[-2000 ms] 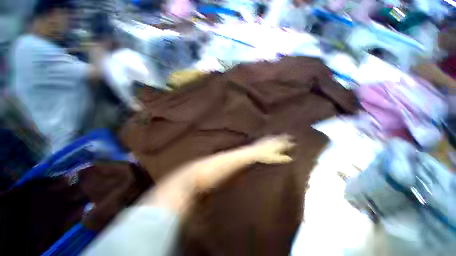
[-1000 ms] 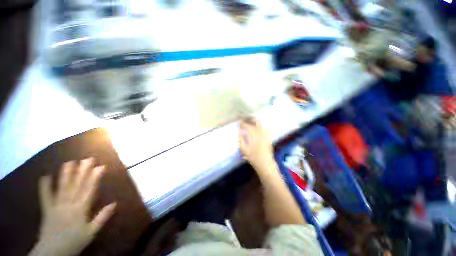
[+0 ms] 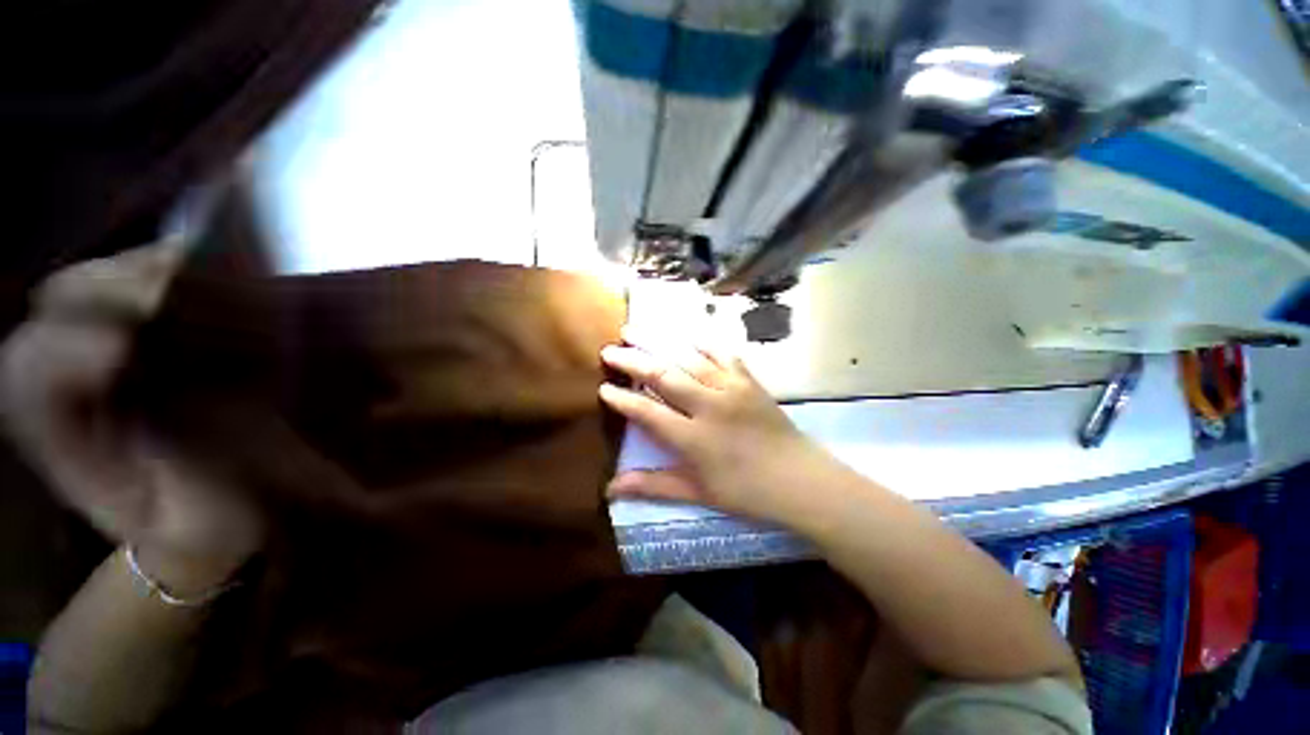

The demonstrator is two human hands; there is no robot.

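Observation:
Brown fabric (image 3: 431, 417) lies on the white machine bed and hangs over the front edge towards me. Its upper right corner is at the presser foot and needle (image 3: 668, 256), in the bright lamp spot. My right hand (image 3: 718, 431) lies flat at the fabric's right edge just below the needle, fingertips on the edge, fingers apart. My left hand (image 3: 108, 388) is raised at the far left, blurred, at the fabric's left part; its fingers are partly hidden and its grip is unclear. The sewing machine head (image 3: 747, 86) fills the top.
A small metal tool (image 3: 1111, 402) lies right of the needle, beside orange-handled scissors (image 3: 1211, 385). A ruled tape (image 3: 718, 547) runs along the table's front edge. A blue crate (image 3: 1135, 618) and a red container (image 3: 1223, 592) stand below at the right.
The view has moved closer to the needle. The fabric's edge now reaches the presser foot. My right hand has come from the table's front edge to the fabric; my left hand has moved to the far left.

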